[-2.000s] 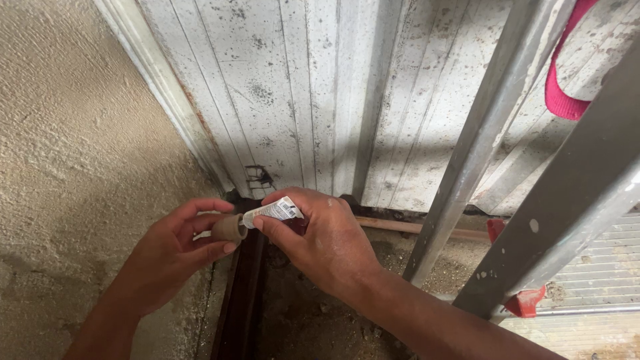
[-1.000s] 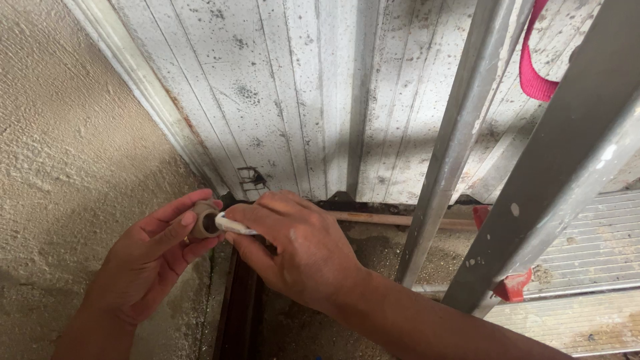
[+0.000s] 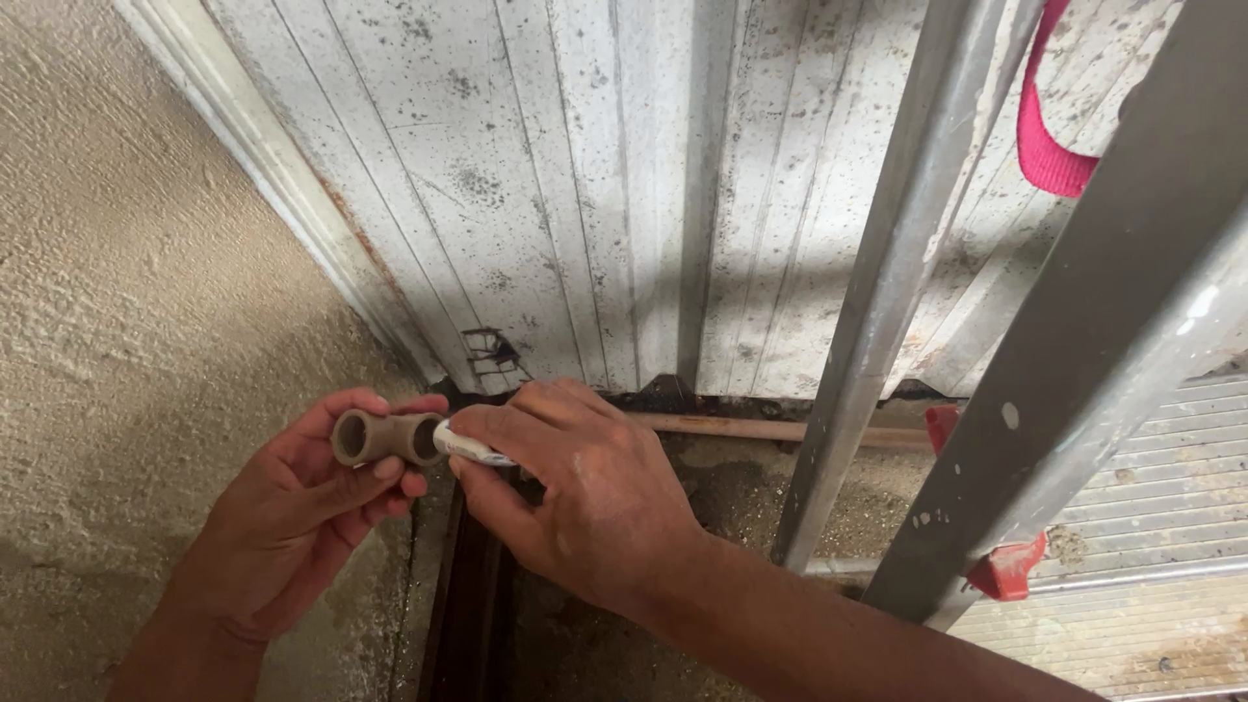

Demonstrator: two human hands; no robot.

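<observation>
Between the thumb and fingers of my left hand (image 3: 302, 487) is a brown plastic pipe fitting (image 3: 392, 436), its two round openings facing up toward the camera. My right hand (image 3: 575, 478) pinches a small white tube (image 3: 473, 447) that bears writing. The tube's end meets the rim of the fitting's right-hand opening; whether it reaches inside is hard to tell. My right fingers cover the rest of the tube.
A rough plastered wall (image 3: 146, 292) rises at left beside a spotted metal sheet panel (image 3: 624, 195). Along the panel's foot runs a thin pipe (image 3: 721, 425). Metal ladder rails (image 3: 897, 263) with red plastic parts (image 3: 1009, 568) stand at right, near a pink strap (image 3: 1048, 146).
The fitting has turned in my left hand, so both round openings now show. My right hand keeps the white tube, which has tilted to point left at the fitting.
</observation>
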